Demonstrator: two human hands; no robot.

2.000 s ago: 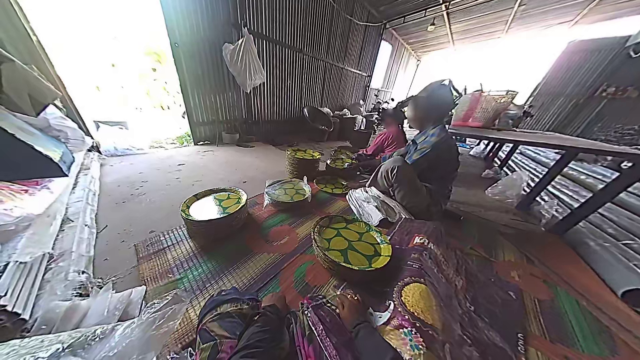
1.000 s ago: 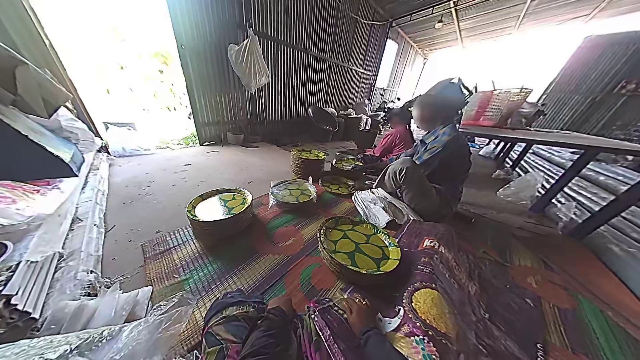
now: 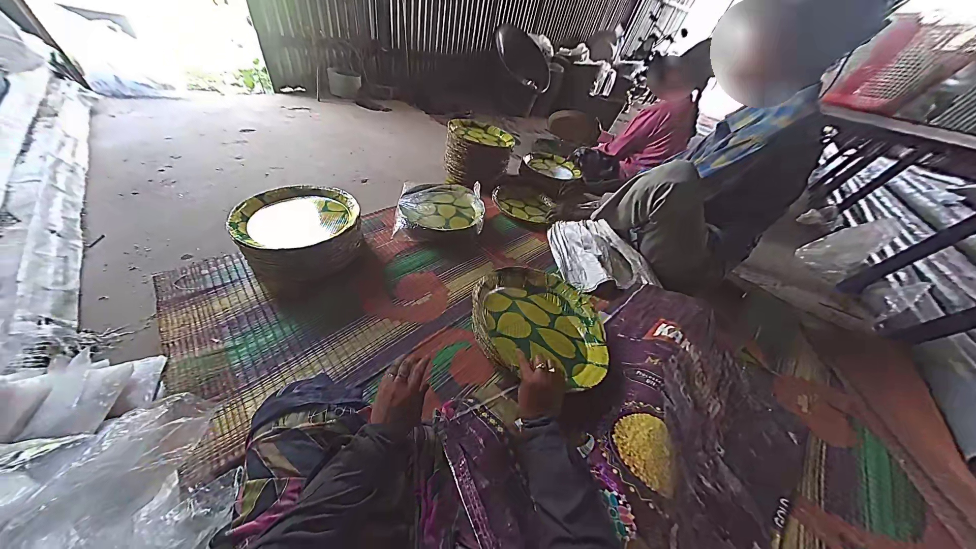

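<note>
My right hand (image 3: 541, 381) rests its fingers on the near rim of a round tray with a green and yellow leaf pattern (image 3: 537, 320), at the top of a stack on the mat. Whether it grips the rim, I cannot tell. My left hand (image 3: 402, 389) is held left of that stack, fingers a little apart, holding nothing. A purple printed sack (image 3: 648, 358) lies to the right of the trays, with a clear plastic film over part of it. Further off stand a taller tray stack (image 3: 293, 221) and a plastic-wrapped tray (image 3: 440, 207).
A woven mat (image 3: 335, 335) covers the floor. Two people sit at the upper right, one in dark clothes (image 3: 762, 183), one in pink (image 3: 659, 133), near more trays (image 3: 479, 152). Clear plastic bags (image 3: 114, 465) lie at the lower left. A table (image 3: 900, 126) stands at the right.
My right hand has moved forward from my lap to the tray's near rim. My left hand has lifted forward too. The view has tilted down.
</note>
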